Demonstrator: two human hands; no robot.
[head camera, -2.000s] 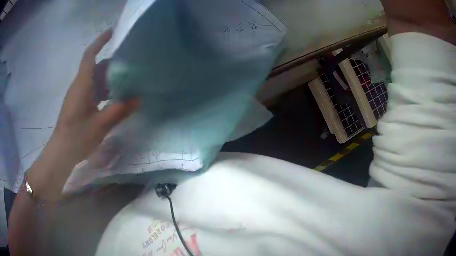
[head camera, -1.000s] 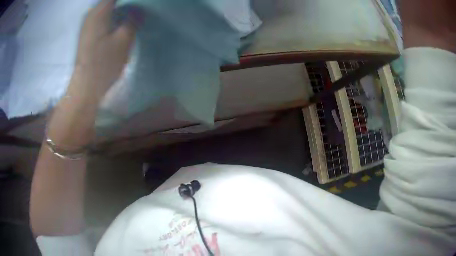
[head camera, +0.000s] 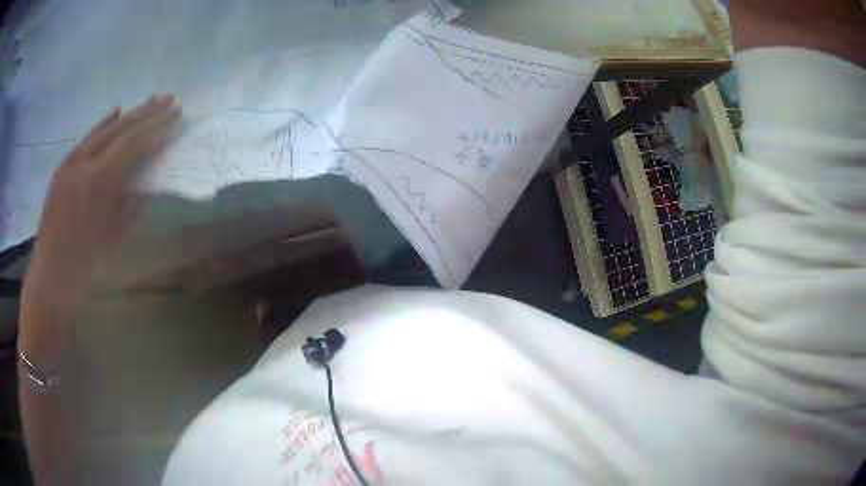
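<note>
A white paper pattern sheet (head camera: 446, 133), printed with black lines, zigzags and characters, hangs over the table's front edge, one corner pointing down. Teal fabric (head camera: 375, 228) shows beneath it. More printed white sheet (head camera: 237, 142) lies to its left across the table. My left hand (head camera: 109, 157) lies flat on this sheet's left part, fingers extended and slightly apart, with the thumb not clearly visible. My right hand is out of the picture; only the forearm and white sleeve show at the upper right.
The table's worn edge (head camera: 665, 68) runs at the upper right. Below it stands a wire-mesh rack (head camera: 655, 228) with cream rails, holding cut pieces. Yellow-black floor tape (head camera: 655, 318) runs beside it. A black earphone (head camera: 323, 346) and cable hang on my white shirt.
The bunched teal fabric and sheets that my left hand held up now lie spread on the table, printed side up. My left hand has moved left and lies flat.
</note>
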